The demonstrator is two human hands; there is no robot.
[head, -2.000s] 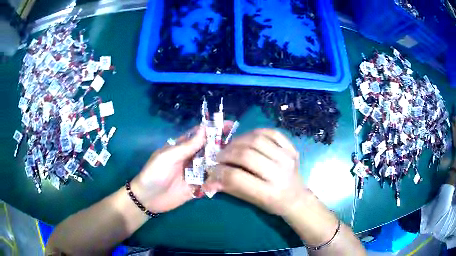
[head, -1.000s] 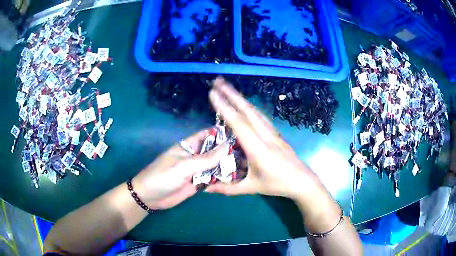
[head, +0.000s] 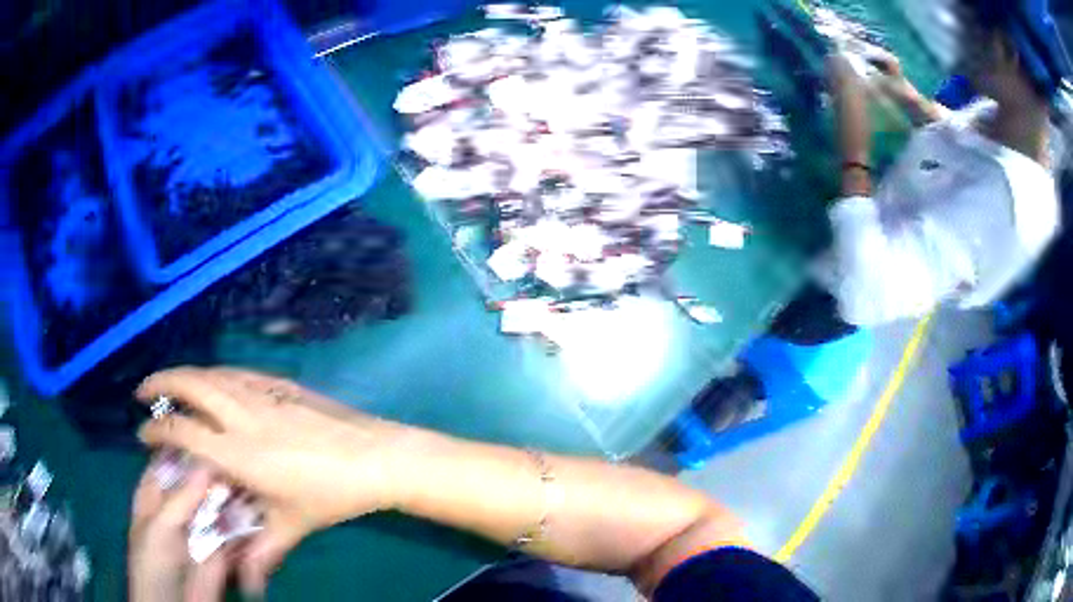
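The head view is blurred. My left hand (head: pixel 165 523) is at the lower left, cut off by the bottom edge, and holds a small bunch of labelled wire assemblies (head: pixel 215 524) with white tags. My right hand (head: pixel 265 441) lies over and against the bunch, fingers curled; its fingertips are partly hidden, and I cannot tell whether it grips anything. A dark heap of black caps (head: pixel 318 282) lies beyond my right hand, in front of the large blue tray (head: pixel 265 235). A smaller blue tray (head: pixel 124 176) sits inside it.
The right pile of labelled assemblies (head: pixel 577 153) lies at the top centre beyond a bench seam. Part of the left pile (head: pixel 41 541) shows at the lower left. A co-worker in white (head: pixel 930 223) is at the right, hands on small parts. A blue stool (head: pixel 765 394) stands beside the bench.
The view has swung to the right, so trays and hands now appear at the left and the co-worker shows. My right hand's raised fingers have come down over the bunch.
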